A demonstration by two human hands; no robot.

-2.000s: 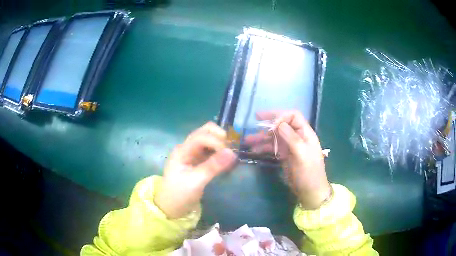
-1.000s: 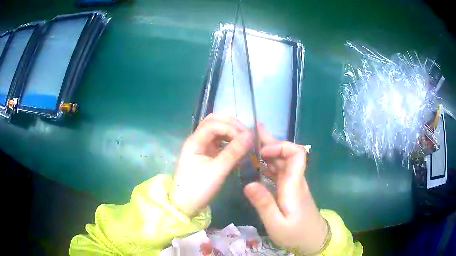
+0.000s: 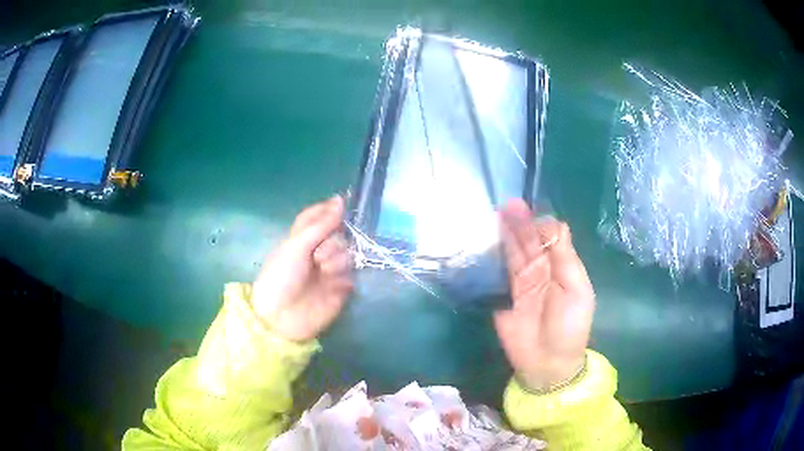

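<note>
A clear touch panel (image 3: 432, 211) with a dark border and strong glare is held tilted between my hands, overlapping the working stack. My left hand (image 3: 308, 269) is at its lower left corner, with thin shiny streaks by the fingertips. My right hand (image 3: 547, 295) is at its lower right edge, palm partly showing, fingers slightly blurred. The working stack of panels (image 3: 532, 110) lies behind it, black-bordered with shiny plastic edges. The glare hides where the held panel ends and the stack begins.
Black-framed panel stacks (image 3: 97, 97) lie side by side at far left, with orange-gold flex cables (image 3: 123, 180) at lower corners. A crumpled clear film pile (image 3: 696, 181) is at right. A white rectangle with black outline (image 3: 777, 291) is beside it. The bench top (image 3: 264, 114) is green.
The panel was edge-on between my hands a second ago; now its face shows broadly. My hands have moved apart, left hand leftward and right hand rightward. The view has shifted slightly.
</note>
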